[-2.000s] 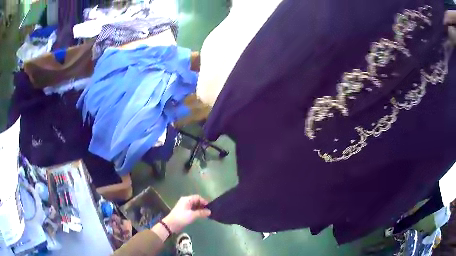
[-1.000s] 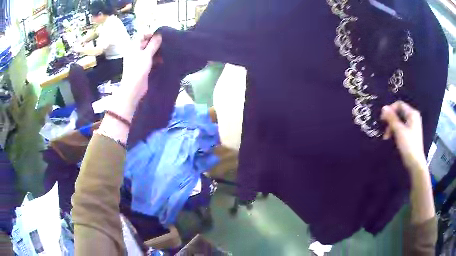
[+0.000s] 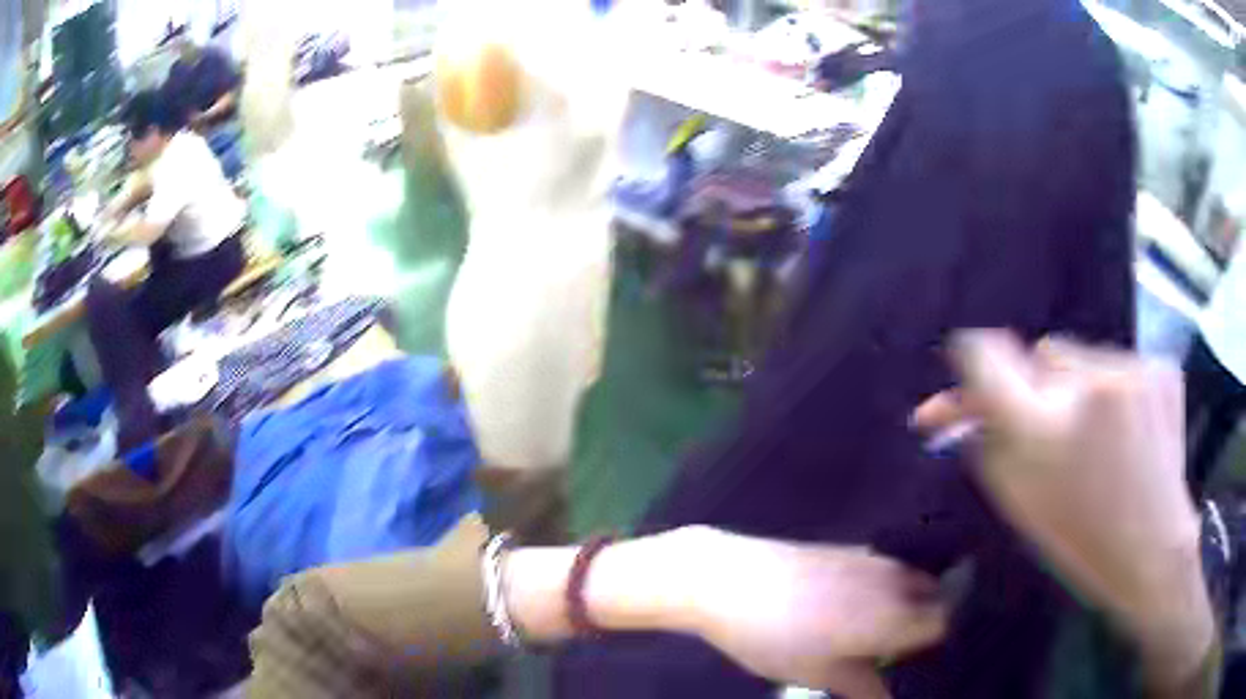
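A dark purple-black garment point(image 3: 998, 178) hangs down the right half of the head view, blurred, with no embroidery showing. My left hand point(image 3: 820, 615) reaches in from the lower left, with a red bracelet and a pale one, its fingers curled on the lower part of the cloth. My right hand point(image 3: 1080, 478) is in front of the cloth, just above and right of the left hand, and blurred. A small silvery-blue glint shows at its fingertips; what it is cannot be told.
A pale dress form point(image 3: 533, 260) stands left of the garment. A blue garment heap point(image 3: 355, 471) and a brown cloth or bag point(image 3: 157, 485) lie left. A person in a light top point(image 3: 191, 191) sits at a table at the upper left. Cluttered tables and green floor lie behind.
My left hand has moved down and right from the raised sleeve to the lower cloth. My right hand is nearer the camera. The embroidery has left view, and the dress form shows more fully.
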